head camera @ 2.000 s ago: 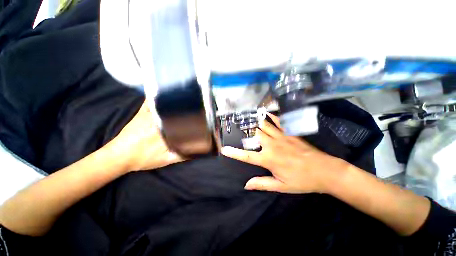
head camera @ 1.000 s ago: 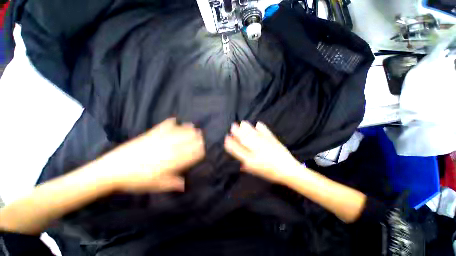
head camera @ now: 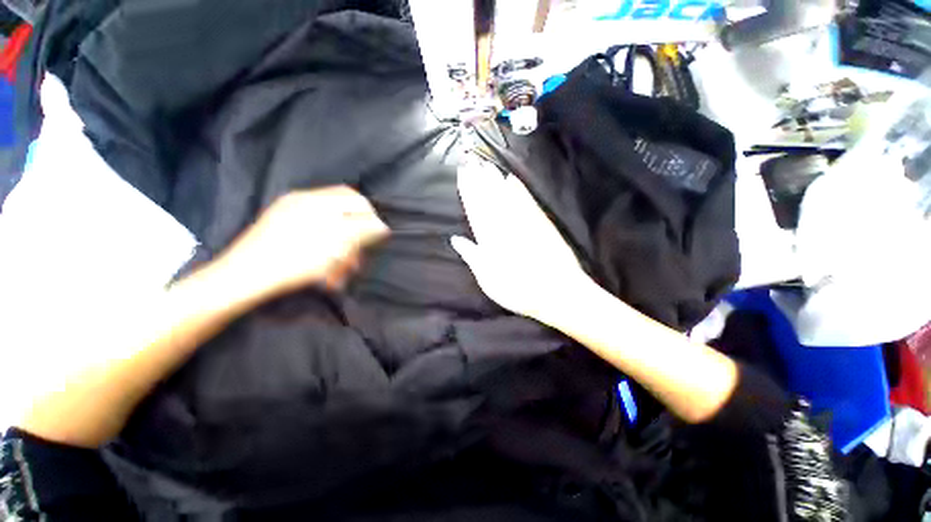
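Observation:
Black garment cloth spreads over the table and lap, with folds gathering at the needle area of the white sewing machine. My left hand is on the cloth left of centre, slightly blurred, fingers curled on the fabric. My right hand lies on the cloth just below the needle, fingers extended towards the presser foot, overexposed; nothing is seen held in it. A pale-printed patch shows on the black cloth right of the needle. The needle tip itself is too bright to make out.
Black-handled scissors and a dark and yellow tool lie behind the cloth. Small metal parts and a crinkled clear plastic bag are at the right. A blue crate stands below the bag.
The view has tilted up slightly since the last frame, showing more of the machine. My right hand has moved up near the needle; my left hand has moved slightly up and left.

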